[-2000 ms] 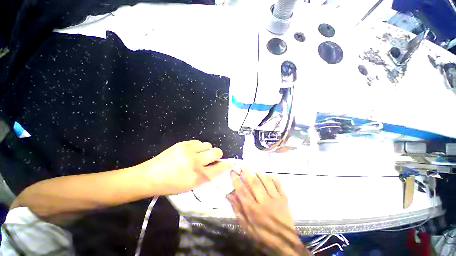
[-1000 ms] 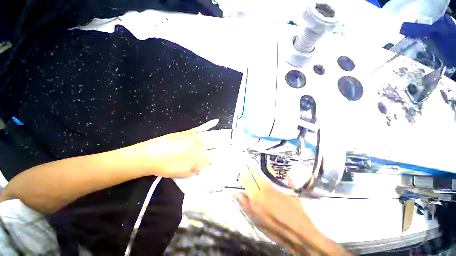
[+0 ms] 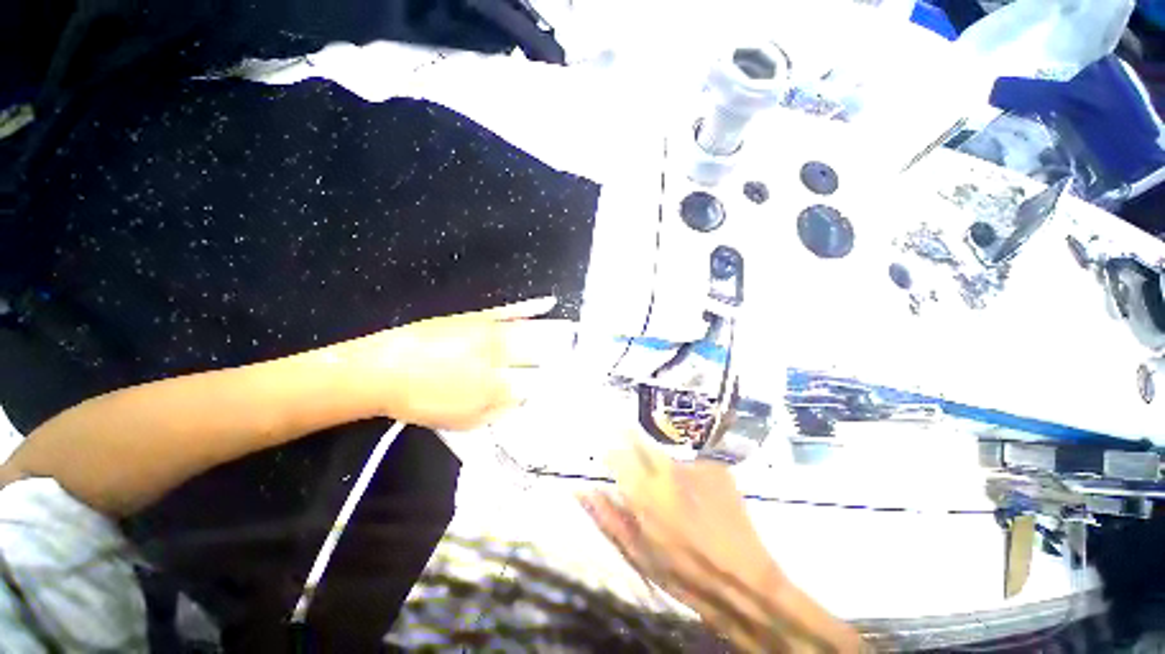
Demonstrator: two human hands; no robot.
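A large black speckled fabric panel (image 3: 319, 230) spreads left of the white sewing machine head (image 3: 754, 281). My left hand (image 3: 454, 371) lies on the panel's lower right edge, fingers stretched toward the needle area; its grip is washed out by glare. My right hand (image 3: 671, 511) is just below the presser foot area (image 3: 684, 415), its fingertips blurred in glare, so I cannot tell what it holds. A thin white strip (image 3: 348, 517) runs down from my left wrist over black cloth. The needle tip is hidden.
The white machine bed (image 3: 843, 543) has a dark seam line and a curved front edge. A tan tab (image 3: 1018, 556) stands at its right. Metal parts (image 3: 1073, 479) sit at the right edge. Dark blue cloth (image 3: 1086, 121) lies at the upper right. Dark blurred strands cross the bottom.
Since two seconds ago, my hands have moved apart, my right hand nearer the presser foot. My left forefinger now points out straighter. The view has shifted, so the machine head appears lower.
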